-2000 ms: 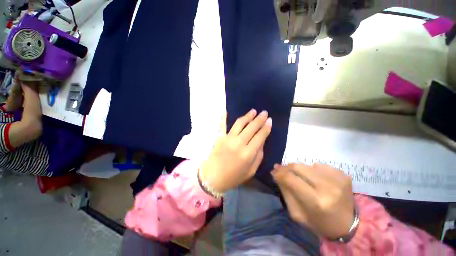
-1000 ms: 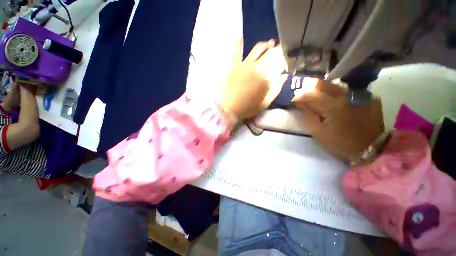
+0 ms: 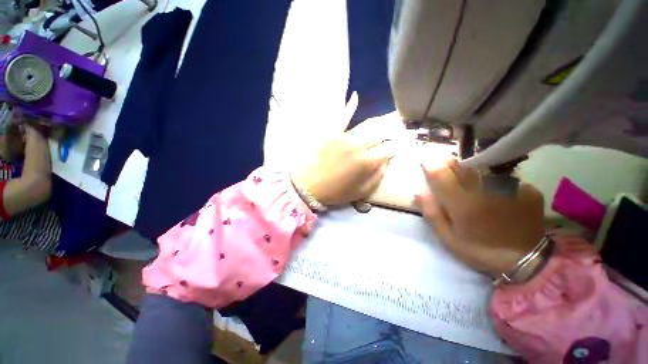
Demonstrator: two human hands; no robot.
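The navy panel (image 3: 370, 65) runs away from me beside the machine head (image 3: 455, 64); its near end is lost in glare and behind my hands. My left hand (image 3: 344, 167) lies at its near end, left of the needle area, one finger raised. My right hand (image 3: 483, 213) is just right of and below the needle area, fingers bent toward it on the pale bed (image 3: 398, 190). Whether either hand grips cloth is washed out by the light. The presser foot area (image 3: 435, 134) is small and partly hidden.
More navy panels (image 3: 220, 92) lie on the white table left. A magenta scrap (image 3: 577, 204) and a black, pale-edged rectangle (image 3: 629, 238) are at right. A purple machine part (image 3: 53, 79) and another person's arm (image 3: 35, 170) are far left. Printed ruler marks line the front edge.
Since two seconds ago, both hands have moved from the table's front edge up to the needle area. The panel's near end has moved away from me, and the machine head looks larger.
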